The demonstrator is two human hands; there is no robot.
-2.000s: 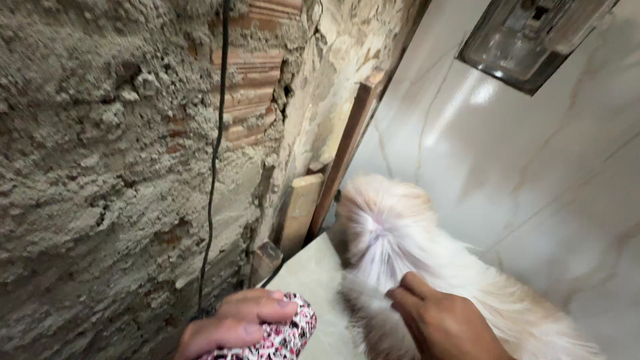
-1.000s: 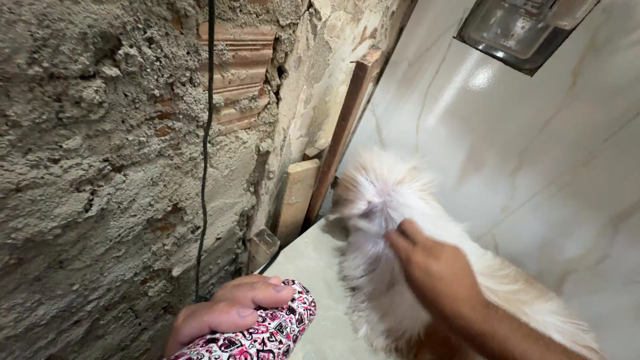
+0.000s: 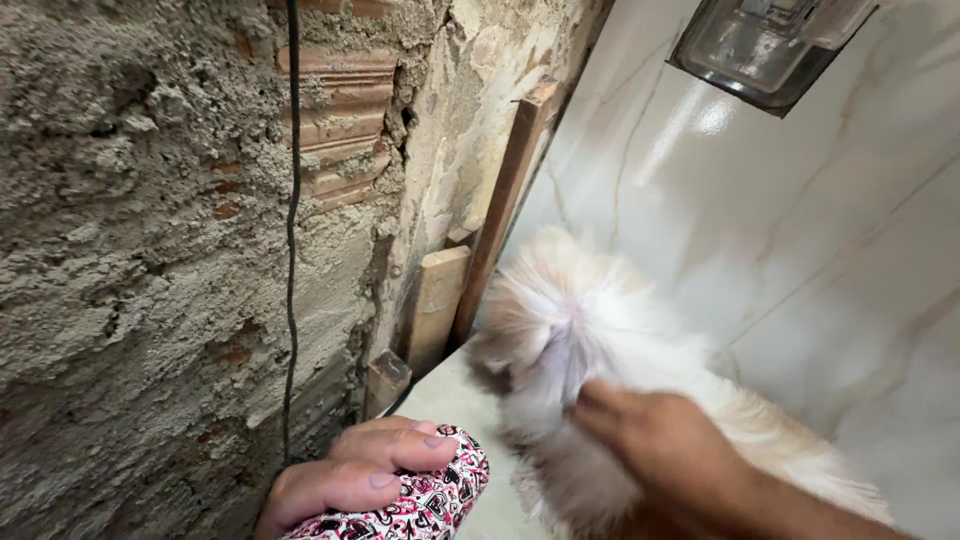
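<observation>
A long-haired white and tan dog [image 3: 637, 330] is at the centre right, on the pale floor. My right hand [image 3: 660, 442] reaches in from the lower right, its fingertips together on a tuft of fur at the dog's head or neck; the hand is blurred. Streaks of fur run from a pinkish parting toward those fingertips. At the bottom, the fingers of my left hand [image 3: 360, 465] curl over a rounded object with a heart-patterned cover [image 3: 450, 487]. The dog's face and the underside of the patterned object are hidden.
A rough cement and brick wall [image 3: 150, 225] fills the left, with a black cable [image 3: 292, 187] hanging down it. Wooden strips [image 3: 502, 210] and a short board [image 3: 439, 300] lean in the corner. A glossy marbled tile wall [image 3: 750, 225] holds a recessed clear-covered box [image 3: 757, 52].
The dog's head fur has shifted and looks more fanned out than a second ago. My right hand stays at the fur, and my left hand keeps hold of the patterned object.
</observation>
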